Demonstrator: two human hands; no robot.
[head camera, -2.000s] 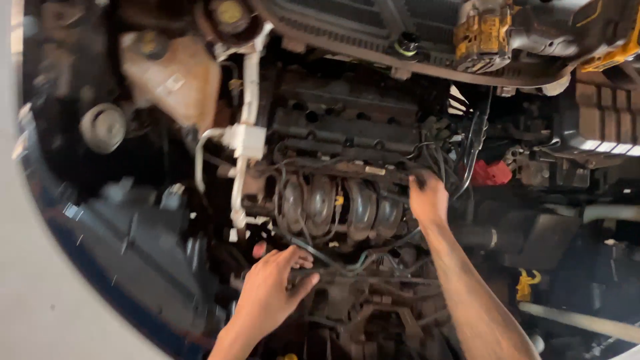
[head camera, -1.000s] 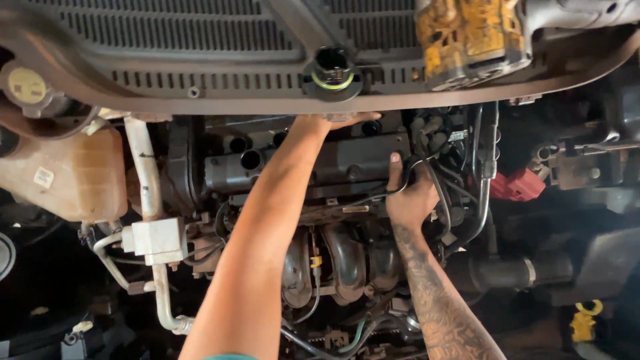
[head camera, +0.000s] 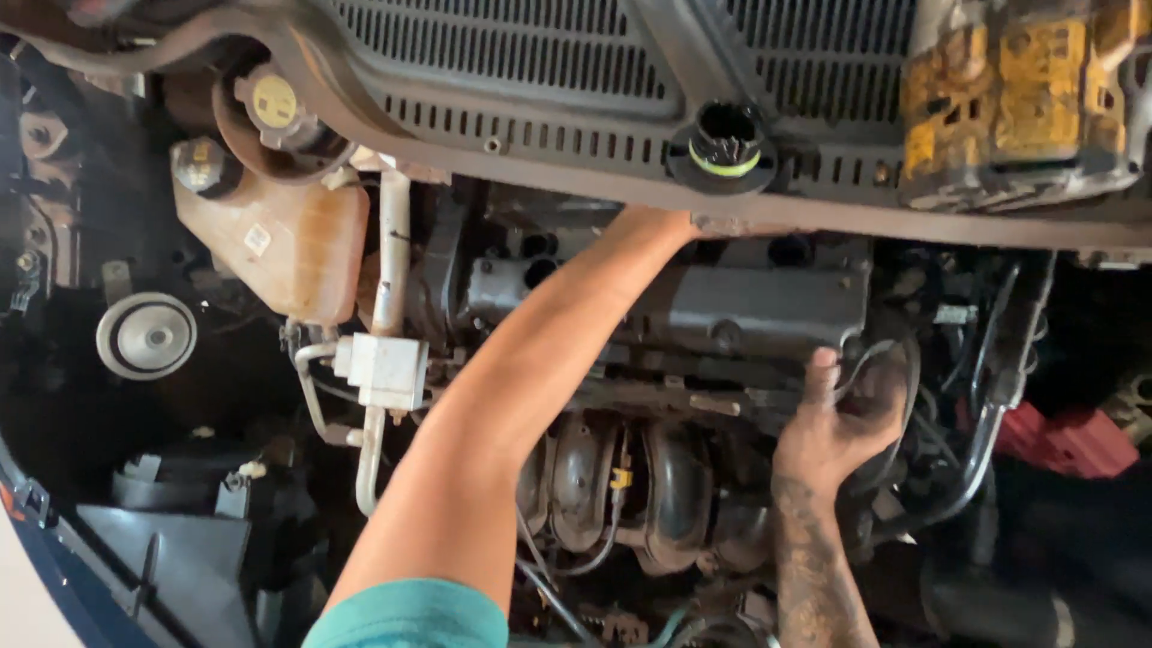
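My left hand (head camera: 724, 221) reaches over the black engine valve cover (head camera: 765, 301); its fingers are mostly hidden under the edge of the slotted plastic cowl panel (head camera: 540, 144). My right hand (head camera: 832, 418) is at the right end of the valve cover, thumb raised, fingers curled beside a thin dark cable or hose (head camera: 911, 396). Whether they hold it is blurred. Below the valve cover lie the curved intake manifold runners (head camera: 677, 486) with a yellow connector (head camera: 621, 477) between them.
On the cowl at upper right rests a worn yellow power tool (head camera: 1039, 99). A black round fitting with a green ring (head camera: 724, 157) stands on the panel. At left are a coolant reservoir (head camera: 306, 243) and a metal pipe with its block (head camera: 387, 369). A red plastic cover (head camera: 1071, 441) lies right.
My left hand has moved from below the intake manifold up to the valve cover and under the cowl edge. My right hand stays near the cover's right end. The view has shifted closer.
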